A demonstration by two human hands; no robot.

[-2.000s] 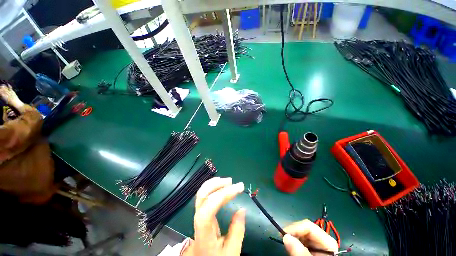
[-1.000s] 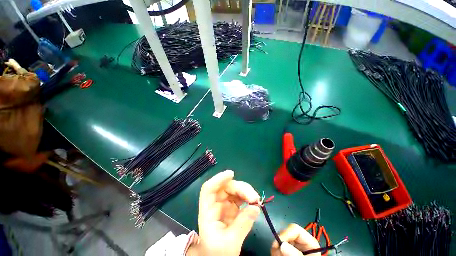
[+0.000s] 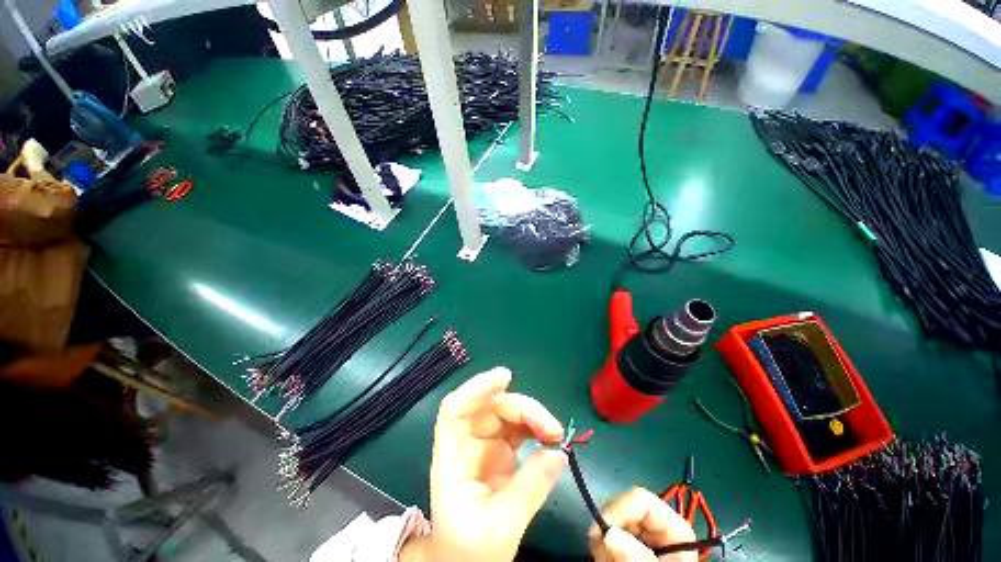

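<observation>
A short black cable (image 3: 585,494) runs between my two hands. My left hand (image 3: 492,456) pinches its upper end between thumb and index finger; red, green and whitish cores fan out at the fingertips. My right hand (image 3: 637,525) grips the cable lower down, near the bottom edge. Its other end points right with thin reddish and pale tips. Whether a sleeve sits at the fingertips cannot be told. Orange-red handled snips (image 3: 689,499) lie just behind my right hand, partly covered by it.
Two cable bundles (image 3: 351,329) lie front left. A red heat gun (image 3: 631,379), side cutters (image 3: 752,437), red case (image 3: 807,390) and cable stock pile (image 3: 895,499) are right. Shelf legs (image 3: 448,132), a plastic bag (image 3: 538,225) and cable heaps stand or lie behind. A person's sleeve shows far left.
My left fingers have closed on the cable's upper end, which was just beside them two seconds ago. My right hand has moved slightly left. The view has shifted.
</observation>
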